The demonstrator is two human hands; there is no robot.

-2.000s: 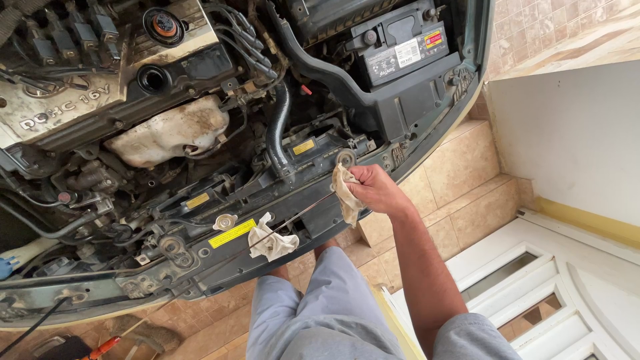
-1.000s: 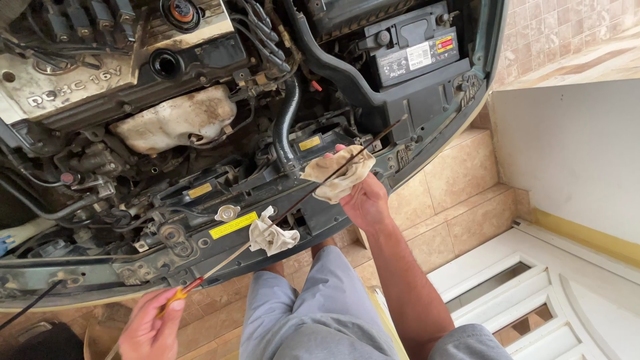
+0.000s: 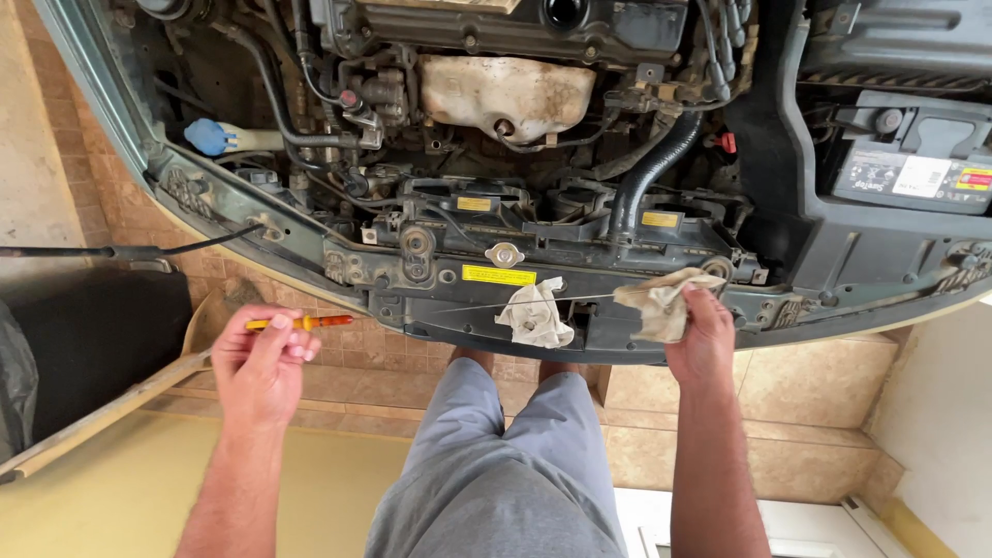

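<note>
My left hand (image 3: 260,356) grips the orange and yellow handle of an oil dipstick (image 3: 301,322), out past the front edge of the car. The dipstick's thin metal blade runs rightward, faint in places, to a stained cloth (image 3: 659,304). My right hand (image 3: 704,329) holds that cloth near the blade's far end; whether it wraps the tip I cannot tell. A second crumpled white cloth (image 3: 536,314) lies on the front panel below the yellow label, and the blade passes over or close to it.
The open engine bay shows a rusty heat shield (image 3: 504,97), a radiator cap (image 3: 504,255), a black hose (image 3: 655,174), a blue reservoir cap (image 3: 208,137) and a battery (image 3: 914,163). An uncapped oil filler opening (image 3: 564,12) is at the top. A hood prop rod (image 3: 116,252) extends left.
My left hand, out of view two seconds ago, is now in view with the dipstick handle. The cloth in my right hand, spread under the blade a second ago, now hangs folded. The view has shifted left.
</note>
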